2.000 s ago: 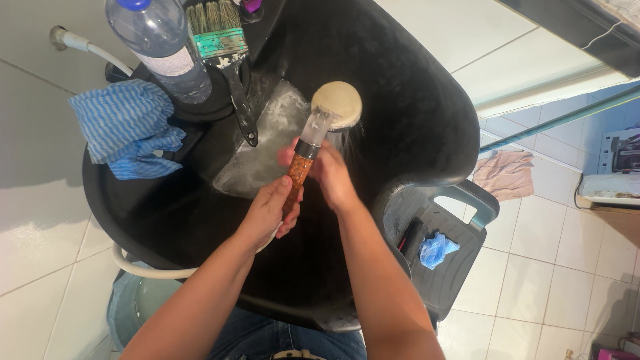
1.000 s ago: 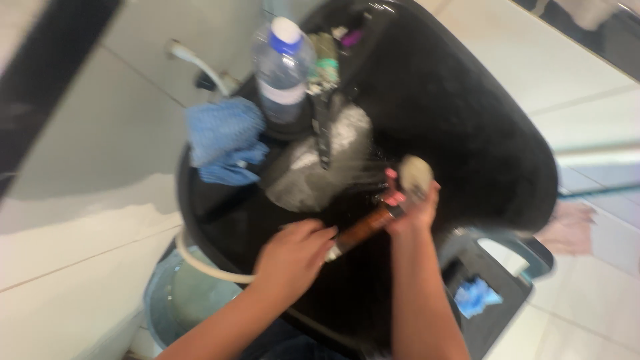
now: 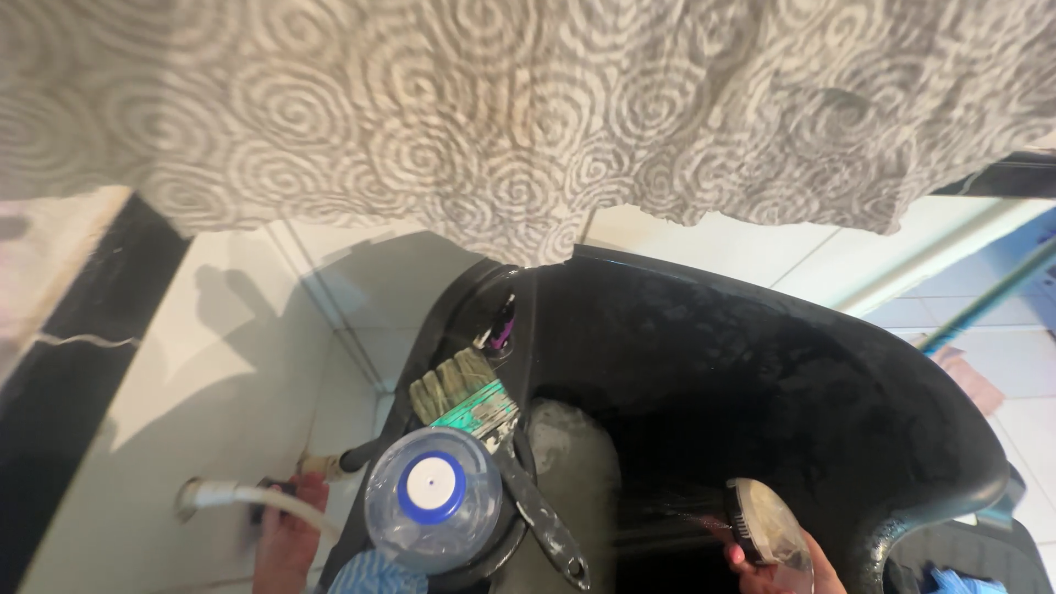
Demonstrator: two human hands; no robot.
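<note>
My right hand, at the lower right, grips a hand shower whose spray runs leftward into the black basin. On the left, my left hand is at a dark tap by the wall, with its fingertips raised; whether it grips the tap is unclear. Between my hands stands a clear plastic bottle with a blue and white cap. Beside it a paintbrush with a turquoise ferrule lies across the basin's edge. Standing water shows in the basin. The shower's handle is mostly hidden.
A patterned curtain or cloth hangs across the top of the view. A white hose runs from the wall fitting. A blue striped cloth lies below the bottle. A blue cloth and a pink cloth are at the right.
My left hand has left the shower handle and moved to the tap at the wall. My right hand still holds the shower. The view has shifted greatly, bringing in the patterned cloth.
</note>
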